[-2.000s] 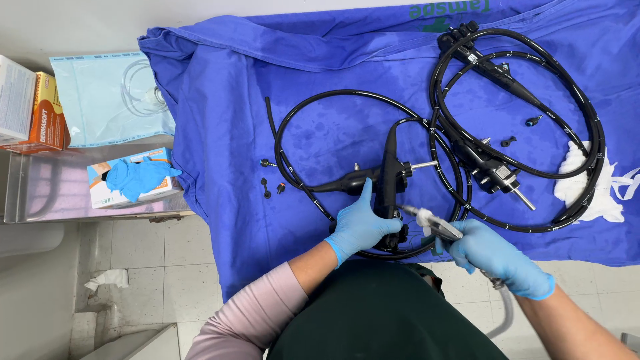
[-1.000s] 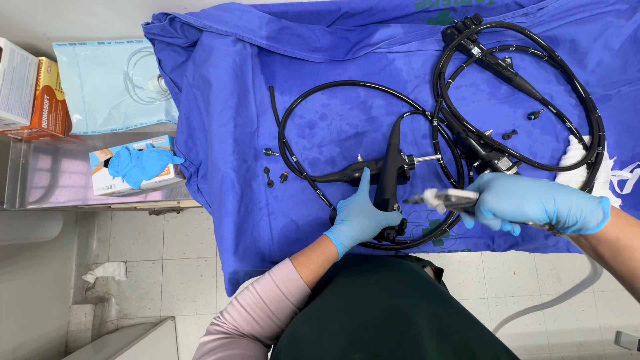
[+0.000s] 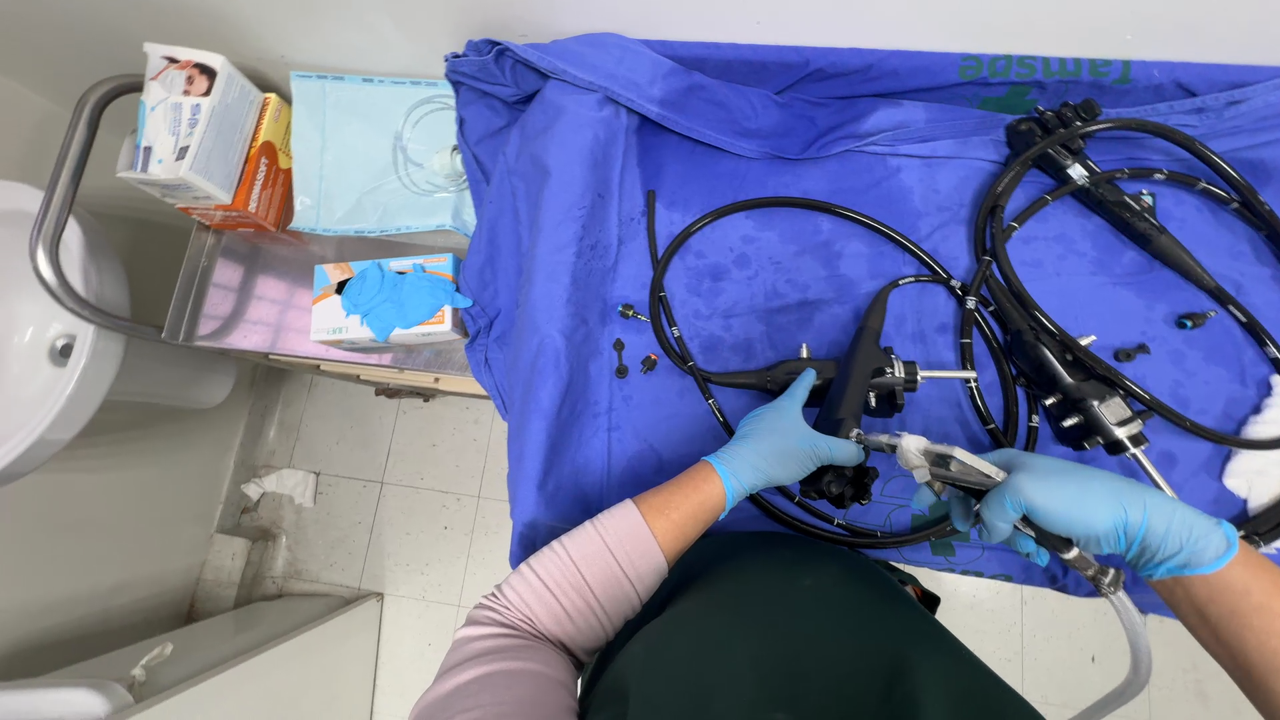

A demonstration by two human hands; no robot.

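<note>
My left hand [image 3: 785,445], in a blue glove, grips the black control body of an endoscope [image 3: 850,400] lying on the blue cloth [image 3: 580,420]. My right hand [image 3: 1070,505], also gloved, is closed around an air gun [image 3: 960,468] with a clear hose [image 3: 1130,650]. Its nozzle, with white material wrapped near it, meets or nearly meets a port on the control body by my left fingertips. The endoscope's black insertion tube [image 3: 800,203] loops above my hands. Small black valves and caps [image 3: 620,357] lie left of the loop.
A second coiled endoscope [image 3: 1070,385] lies at the right beside a white cloth [image 3: 1255,455]. On the metal cart at left are a glove box [image 3: 385,325] with a blue glove on it, a sealed pouch [image 3: 350,160] and cartons [image 3: 200,125]. A metal rail [image 3: 60,210] curves near a white basin.
The air gun in my right hand has moved left, its nozzle now at the control body; a second ago there was a gap. My left hand keeps its hold. The view has shifted left.
</note>
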